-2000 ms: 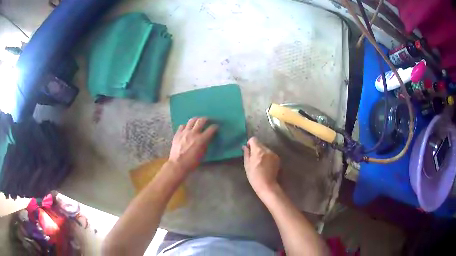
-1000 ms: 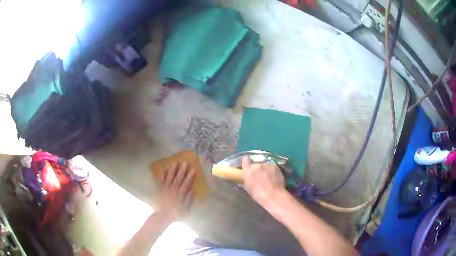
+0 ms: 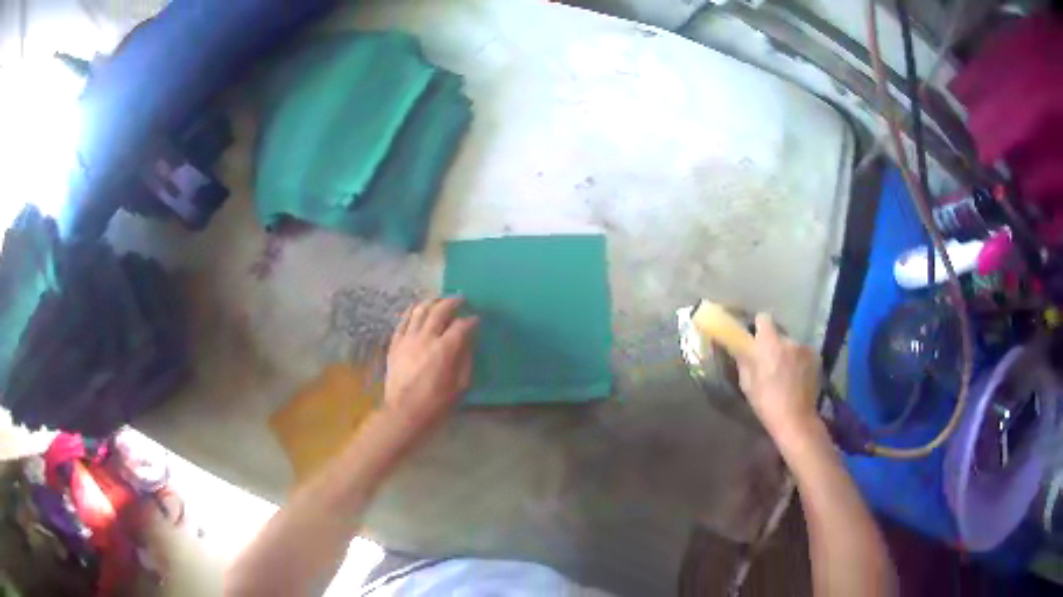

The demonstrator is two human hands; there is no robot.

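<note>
A green pocket piece lies flat on the pale table, with a fold line along its near edge. My left hand rests at its left edge, fingers spread a little and partly on the cloth. My right hand is closed on the pale handle of the steam iron, which is on the table to the right, apart from the cloth. The tan-orange template lies at the lower left, partly behind my left forearm.
A pile of green pieces lies at the back left. A dark pile is at the left edge beside a navy roll. On the right are a blue surface, a white-and-pink bottle, a purple basin and the iron's hose.
The iron has moved right, off the green piece, with my right hand still on it. My left hand has gone from the template to the green piece's left edge. The camera view has shifted.
</note>
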